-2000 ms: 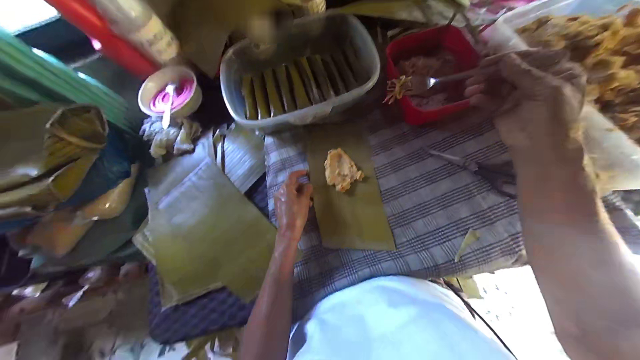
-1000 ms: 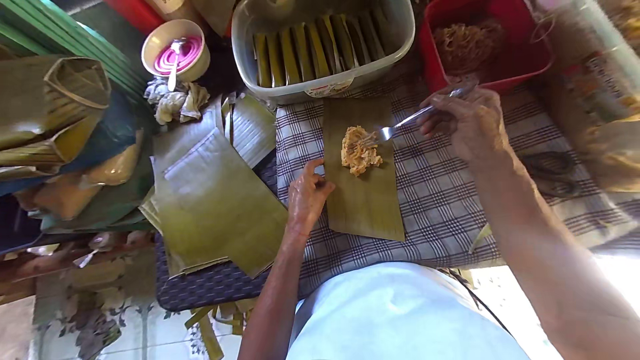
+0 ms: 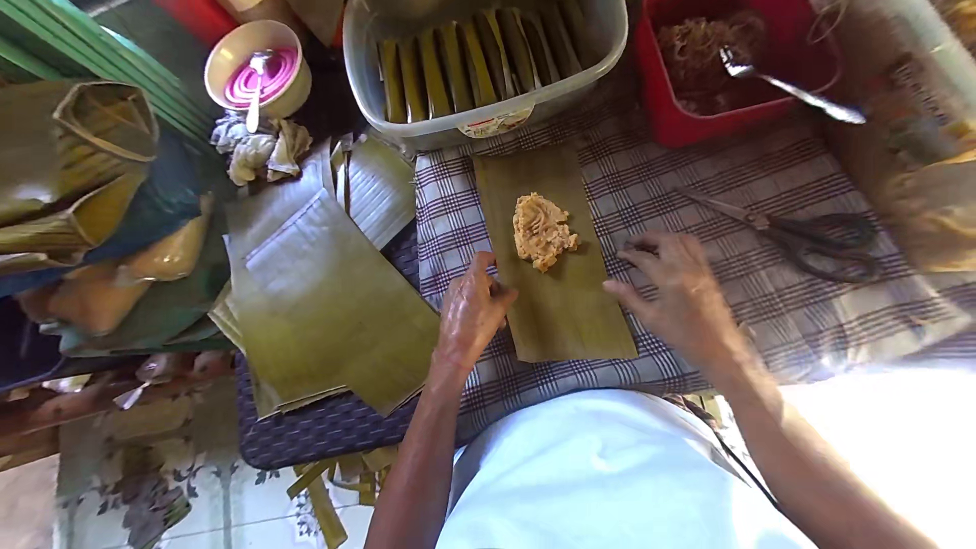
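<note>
A cut banana leaf piece (image 3: 572,320) lies flat on a checked cloth (image 3: 679,267), with a mound of light brown filling (image 3: 543,231) on its upper half. At the leaf's left edge is my left hand (image 3: 471,313), fingers bent, touching or very near the edge. Just off the right edge hovers my right hand (image 3: 675,293), empty, thumb and fingers apart. Scissors (image 3: 785,229) rest to its right. A metal fork or spoon (image 3: 793,90), its head partly in the food, leans in a red container (image 3: 675,126) of shredded filling.
A plastic tub (image 3: 427,136) with several narrow leaf-wrapped parcels (image 3: 457,69) stands behind the leaf. Stacked leaf sheets (image 3: 328,305) lie to the left on a dark woven surface (image 3: 305,438). Beyond them are a crumpled rag (image 3: 259,152) and a cup (image 3: 301,84) with pink contents and a spoon.
My right hand has let go of the metal utensil, which now rests in the red container, and has come down beside the leaf's right edge. My left hand stays at the left edge.
</note>
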